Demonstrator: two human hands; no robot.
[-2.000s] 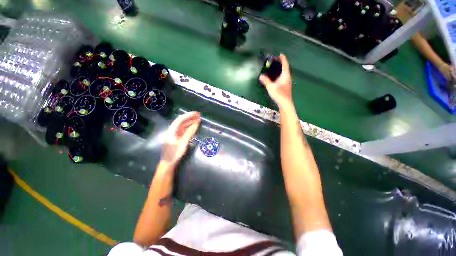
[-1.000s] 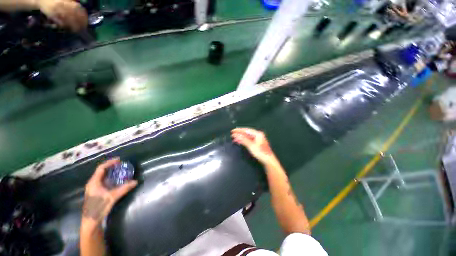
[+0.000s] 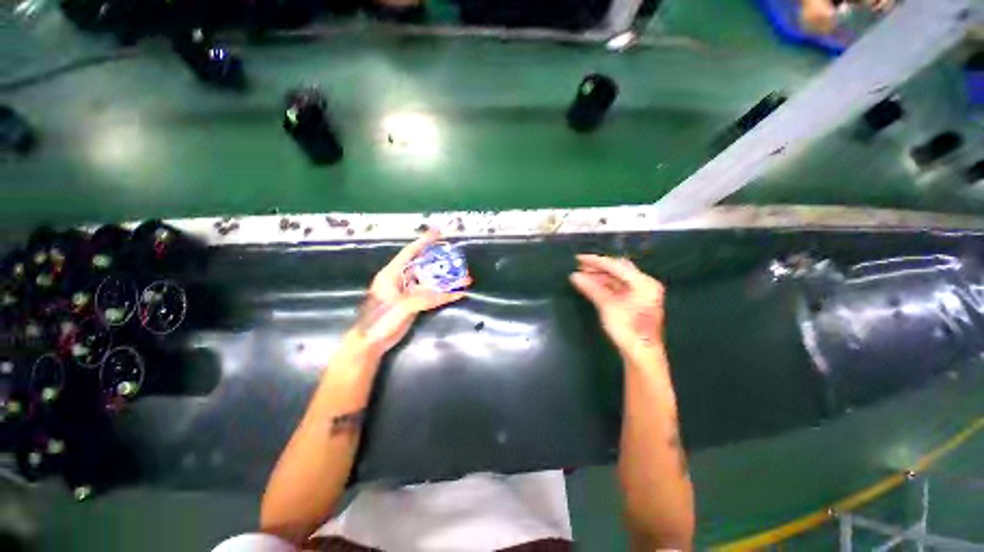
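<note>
My left hand [image 3: 391, 302] holds a round LED circuit board [image 3: 439, 267] between thumb and fingers, above the dark-green bench [image 3: 518, 399] near its white edge. The board's dotted blue-white face shows. My right hand [image 3: 628, 305] is to the right of it, apart from the board, over the bench. Its fingers are bent and somewhat blurred, and I see nothing in it. Many black cylindrical housings [image 3: 122, 372] with red wires and green-yellow dots stand close together at the left end of the bench.
Behind the white edge strip [image 3: 507, 223] runs the green conveyor [image 3: 475, 162] with several black cylinders [image 3: 592, 101] on it. A pale slanted post [image 3: 798, 113] rises at the strip on the right. A blue tray [image 3: 804, 32] and part of a person's hand are at the top right.
My view has swung right, then partly back. The black housing in my right hand is gone from it. My left hand has picked up the round board from the bench and now holds it near the strip.
</note>
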